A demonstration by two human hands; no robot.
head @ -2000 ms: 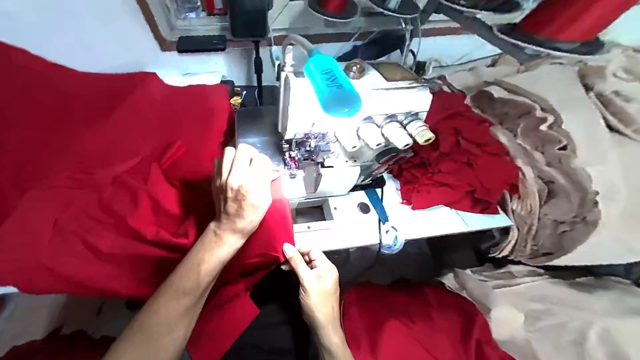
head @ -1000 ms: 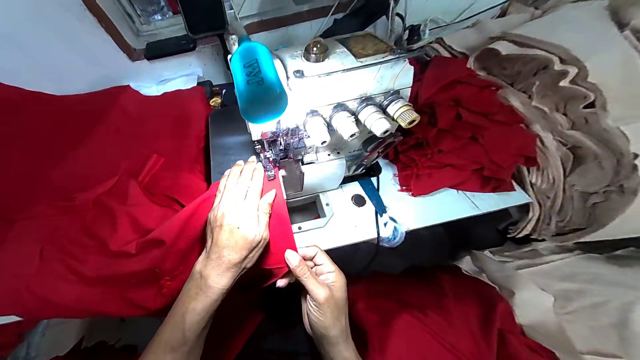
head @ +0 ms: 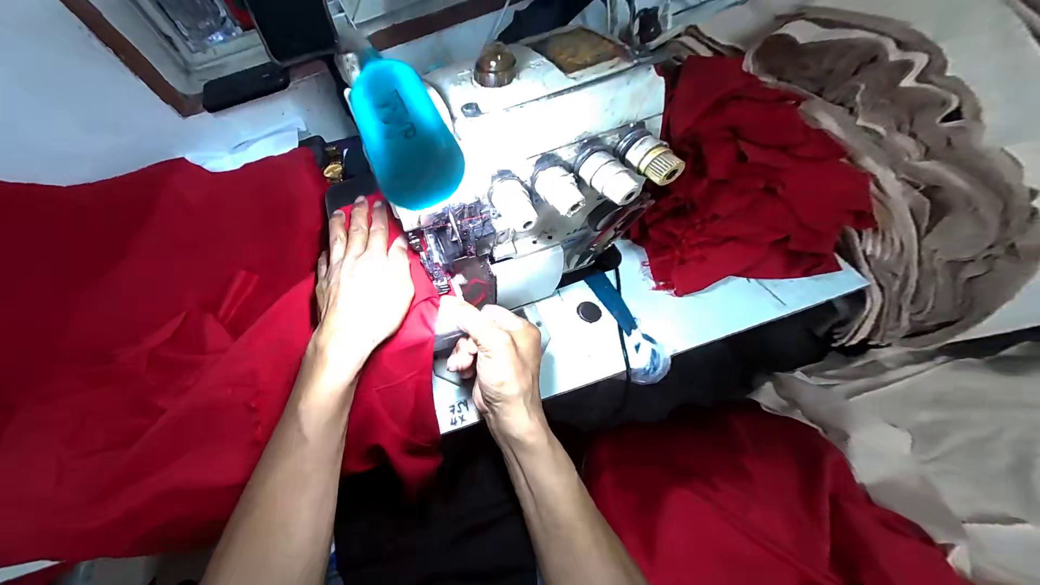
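My left hand (head: 361, 284) lies flat on the red fabric (head: 203, 390), fingers stretched along the left of the presser foot (head: 439, 272) of a white overlock sewing machine (head: 561, 114). The fabric's right edge runs beside the foot and hangs over the front of the table. My right hand (head: 500, 349) is just in front of the foot, thumb and index finger together near the fabric's edge; whether they pinch it cannot be told. A blue lamp (head: 406, 134) hangs over the needle area and hides part of the machine head.
Crumpled red fabric pieces (head: 756, 179) lie right of the machine, beside a stack of brown and beige cloth (head: 951, 203). More red fabric (head: 756, 496) drapes at the lower right. A blue-handled tool (head: 613, 305) lies on the white table (head: 731, 305). A dark phone (head: 292, 28) stands behind.
My left hand has moved forward along the fabric to beside the machine head. My right hand has left the fabric's near corner and come up close to the presser foot.
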